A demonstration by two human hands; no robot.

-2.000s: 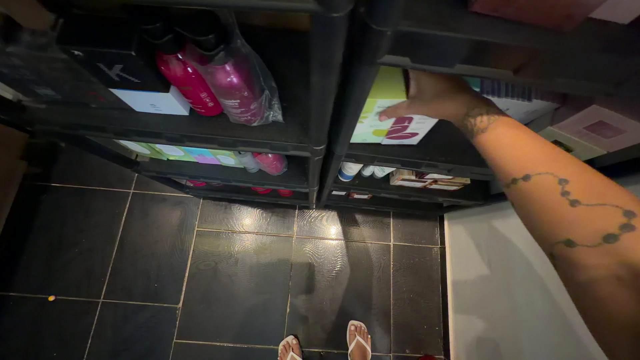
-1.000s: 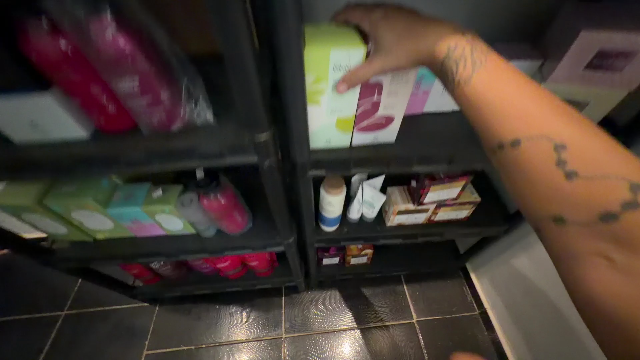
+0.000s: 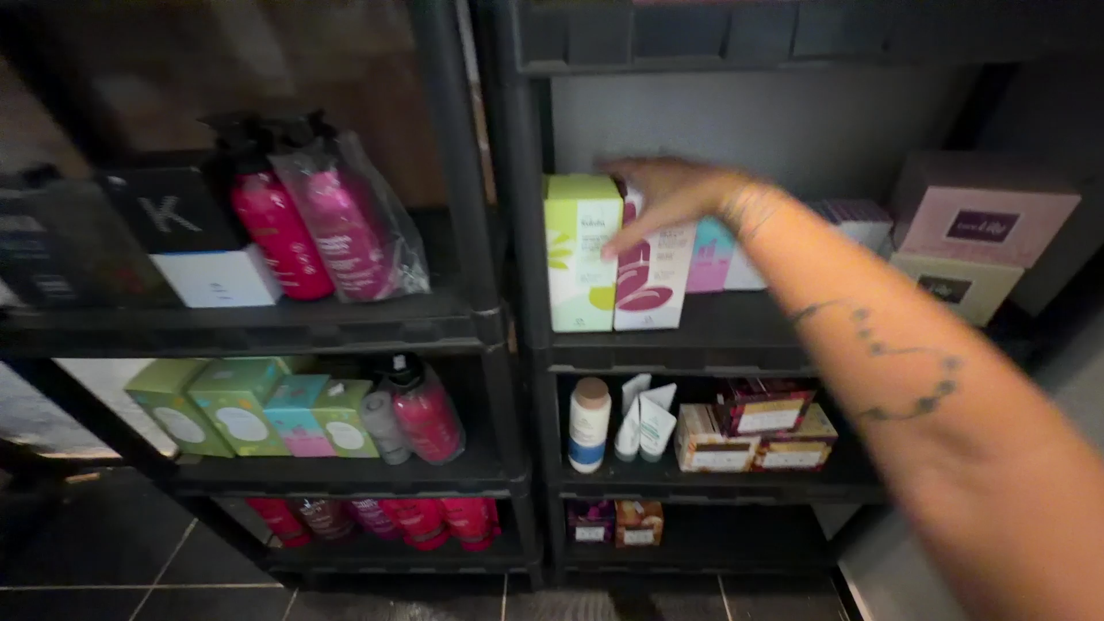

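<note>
My right hand [image 3: 668, 203], blurred, reaches in from the right over the upper shelf of the right rack. Its thumb is at the front of a lime-green and white carton [image 3: 582, 267], and its other fingers are over the top. Whether it grips the carton cannot be told. Touching that carton's right side stands a white and burgundy carton [image 3: 651, 289]. Behind my wrist are a pink and blue carton [image 3: 709, 254] and a stack of boxes with a pink box [image 3: 983, 211] on top. My left hand is not in view.
Black plastic shelving [image 3: 509, 328] holds a white bottle [image 3: 590, 427], tubes [image 3: 647, 423] and small boxes [image 3: 716, 444] below. The left rack carries pink pump bottles [image 3: 276, 228], a black box [image 3: 164, 211], green boxes [image 3: 233, 405] and pink containers [image 3: 423, 522]. A pale wall stands right.
The view has tilted up from the floor and my feet to the shelves. My right hand stays at the green and white carton, which stands upright on the shelf.
</note>
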